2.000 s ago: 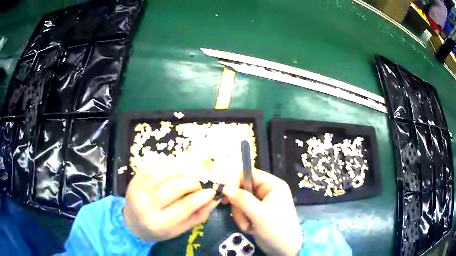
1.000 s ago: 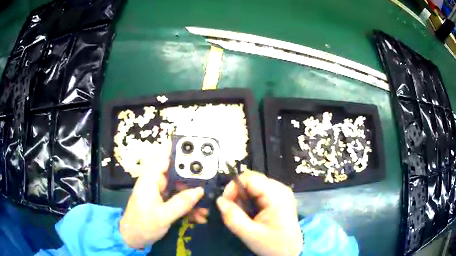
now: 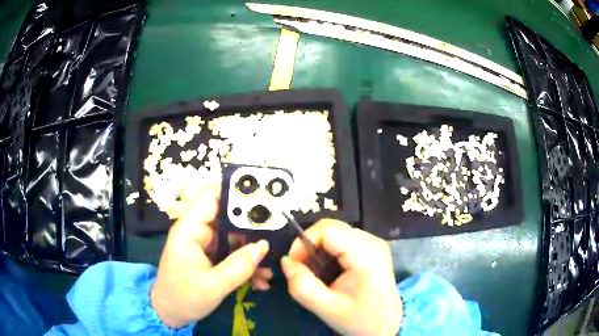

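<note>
The camera module (image 3: 260, 225) has a white rounded-square face with three dark ringed lenses, on a dark body that extends down. My left hand (image 3: 197, 262) holds the dark body from the left, thumb across its lower front, with fingertips showing below. My right hand (image 3: 345, 272) grips slim dark tweezers (image 3: 303, 235); their tip points up-left and appears at the lower right edge of the white face. Whether the tip touches it or holds a piece cannot be told.
The larger left parts tray (image 3: 348, 157) of cream-white pieces lies behind the module. The smaller right parts tray (image 3: 371, 170) holds whiter pieces. Glossy black compartment trays (image 3: 85, 138) stand far left and far right (image 3: 568, 131). Long white strips (image 3: 407, 49) and yellow tape (image 3: 284, 60) lie behind.
Two seconds ago both hands worked on a small dark piece and the camera module lay on the bench; my left hand now holds a module. Since one second ago the tweezer tip has moved nearer its face.
</note>
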